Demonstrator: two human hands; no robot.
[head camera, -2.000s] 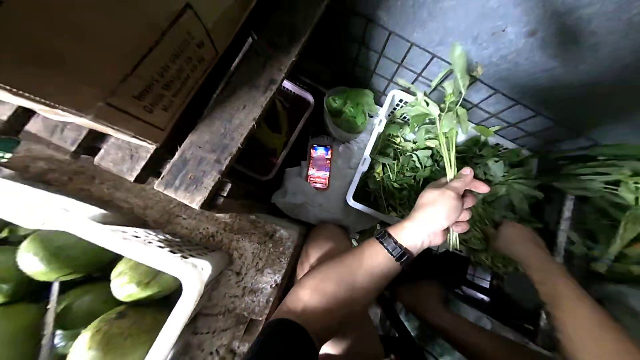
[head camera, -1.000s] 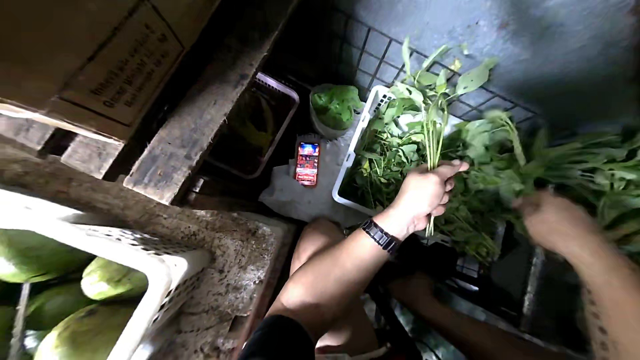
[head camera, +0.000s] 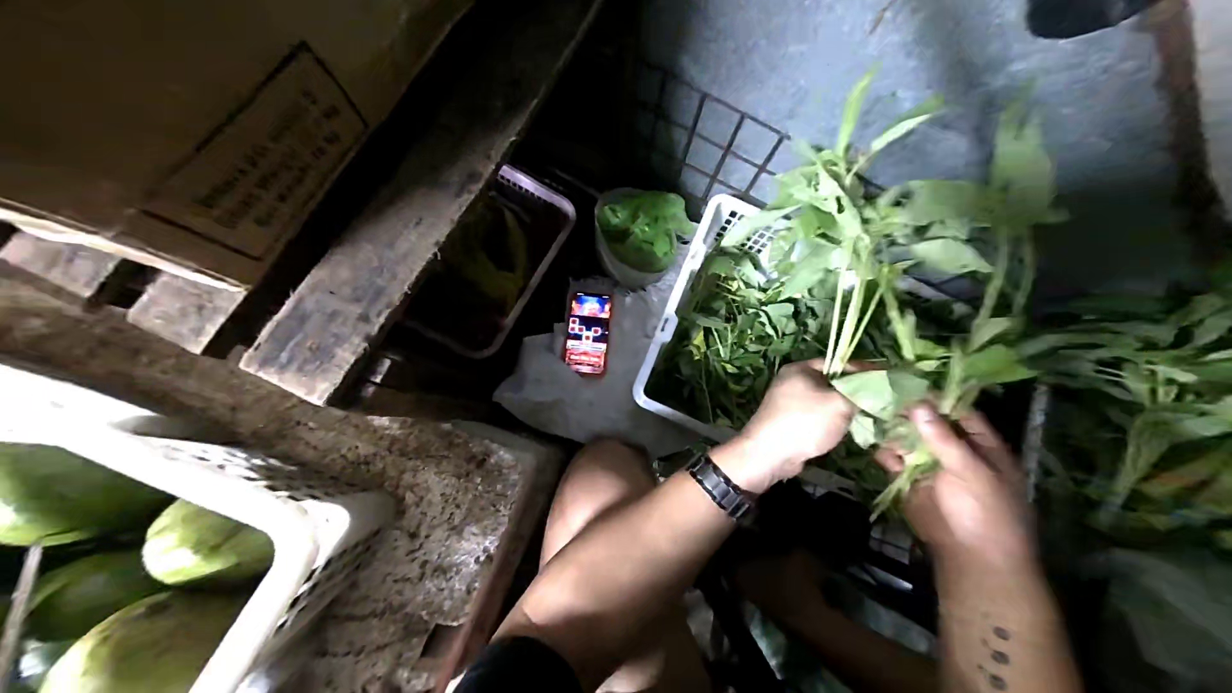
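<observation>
My left hand (head camera: 801, 416), with a dark watch at the wrist, grips an upright bunch of leafy green stems (head camera: 847, 308) over the right part of a white plastic basket (head camera: 666, 332). Loose leafy greens (head camera: 736, 337) fill that basket. Close beside it, my right hand (head camera: 962, 472) holds more leafy stems (head camera: 996, 289), blurred, their lower ends poking out between thumb and fingers. The two hands nearly meet. More long-leaved greens (head camera: 1155, 385) lie at the far right.
A lit phone (head camera: 588, 333) lies on a pale sheet (head camera: 553, 395). Behind it are a tub holding a green bag (head camera: 640, 231) and a pink-rimmed basket (head camera: 568, 226). At left are a cardboard box (head camera: 183, 115), a wooden pallet (head camera: 366, 269) and a white crate (head camera: 298, 539) of large green fruit (head camera: 207, 544).
My right hand has come from the greens at the right to beside my left hand, now with stems in it. My left hand has kept its bunch throughout.
</observation>
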